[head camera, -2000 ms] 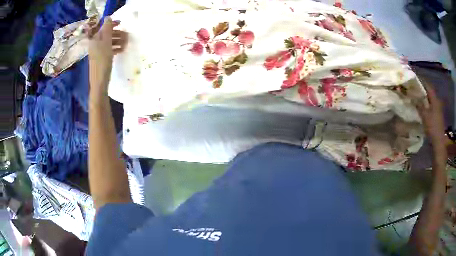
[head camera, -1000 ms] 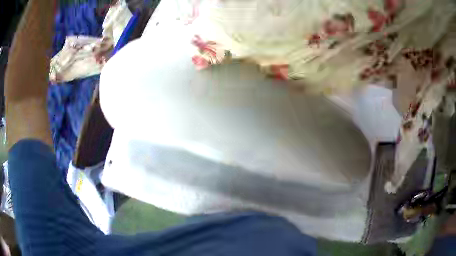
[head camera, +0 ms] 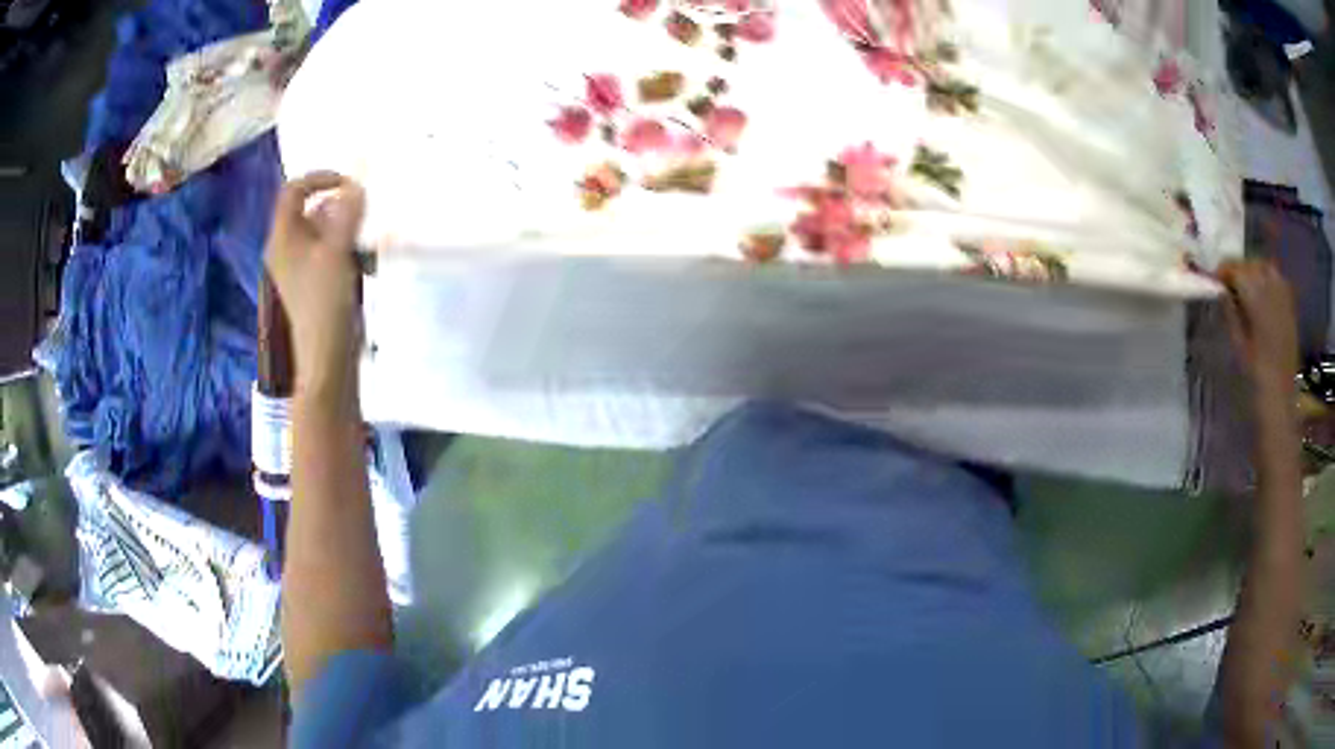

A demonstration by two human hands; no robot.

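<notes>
The floral dress (head camera: 652, 132), cream-white with red-pink flowers and brown-green leaves, lies spread over the white padded pressing table. Its near edge runs nearly straight between my hands. My left hand (head camera: 318, 220) is at the dress's near left corner, fingers curled on the cloth. My right hand (head camera: 1253, 300) pinches the near right corner. The white board cover cloth (head camera: 586, 337) hangs below the dress edge, with a grey shadow across it.
Blue garments (head camera: 161, 322) are piled at the left, with a small cream floral bundle (head camera: 220, 110) on them. White hangers (head camera: 183, 571) are at the lower left. A dark pad (head camera: 1288, 242) is at the right end. A greenish floor (head camera: 542, 505) shows below.
A second ago the dress was bunched up at the upper right with the board bare. Now it is spread over the board and both hands are at its near corners.
</notes>
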